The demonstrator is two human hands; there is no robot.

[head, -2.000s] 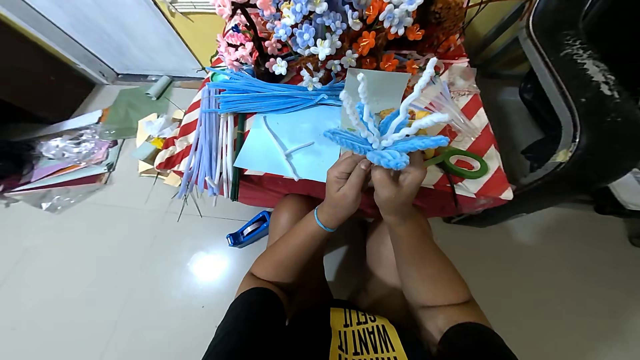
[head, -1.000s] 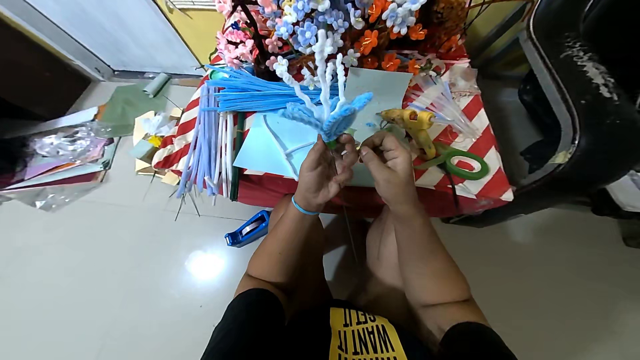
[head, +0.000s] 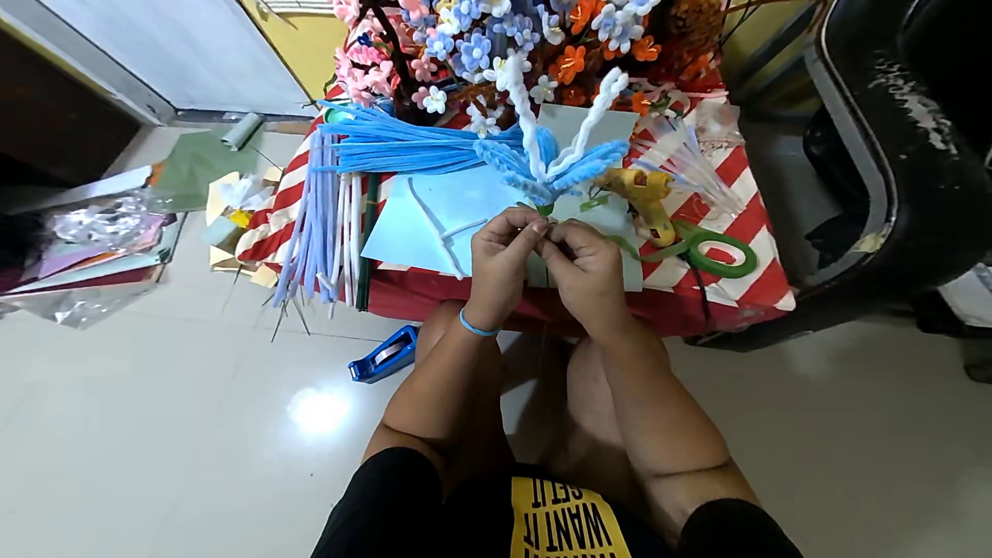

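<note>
A blue and white pipe-cleaner flower (head: 545,172) stands upright above my hands, its white twisted strands pointing away from me. Both hands pinch its base, where a bit of green shows. My left hand (head: 508,260), with a blue band at the wrist, closes thumb and fingers there. Fingertips of my right hand (head: 587,271) meet it at the same spot, and a strip of green tape (head: 626,246) runs beside them. A roll of green tape (head: 722,254) lies to the right, near a yellow hot glue gun (head: 647,198). The stem below is mostly hidden.
Blue pipe cleaners (head: 418,143), lilac pipe cleaners (head: 310,225) and light blue paper (head: 418,221) lie on the red and white striped cloth (head: 748,182). Pipe-cleaner flowers (head: 473,50) stand behind. A blue tape dispenser (head: 385,355) is on the floor; a black chair (head: 876,178) stands right.
My right hand has come leftward to meet my left at the flower's base. The flower has turned in my grasp, and more of its blue petals show than one second ago.
</note>
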